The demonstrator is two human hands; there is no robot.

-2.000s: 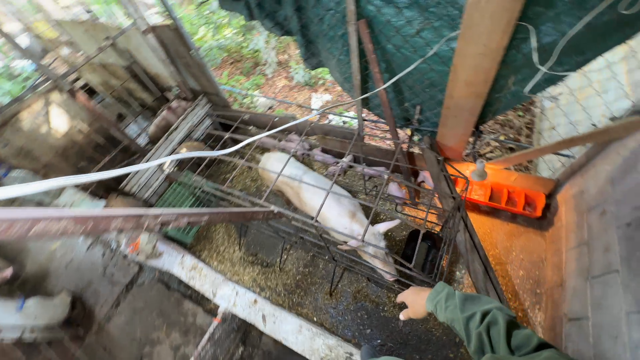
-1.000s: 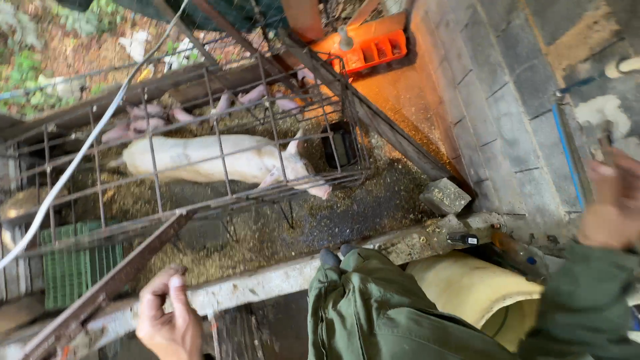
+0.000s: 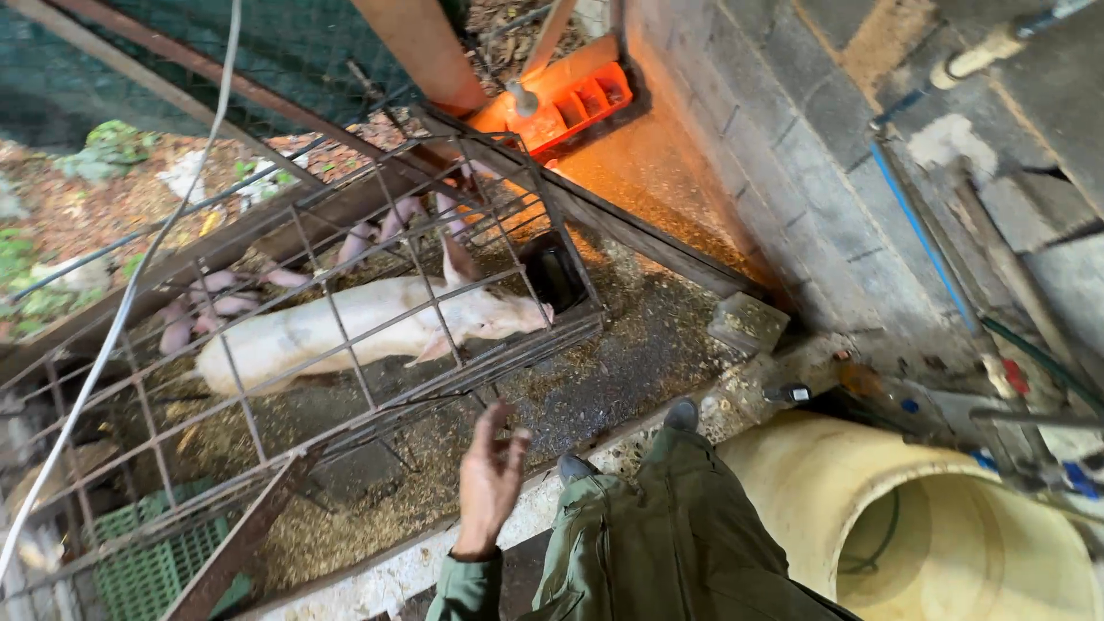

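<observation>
My left hand (image 3: 492,479) is raised with its fingers apart and nothing in it, above the sawdust-strewn floor beside a metal farrowing crate. A large pale sow (image 3: 362,329) stands inside the crate (image 3: 345,347), her snout near a black feeding trough (image 3: 553,271). Several pink piglets (image 3: 211,304) lie or stand along her far side. My right hand is outside the view.
An orange plastic feeder (image 3: 585,108) stands in the lit corner beside a concrete block wall (image 3: 776,155). A yellowish plastic barrel (image 3: 828,492) lies at the right. A concrete block (image 3: 748,324) sits near the low wall (image 3: 379,580); a green slatted mat (image 3: 151,548) is at lower left.
My right hand, at the right edge one second ago, has gone out of view. My left hand now appears nearer the crate's front end. The view has shifted.
</observation>
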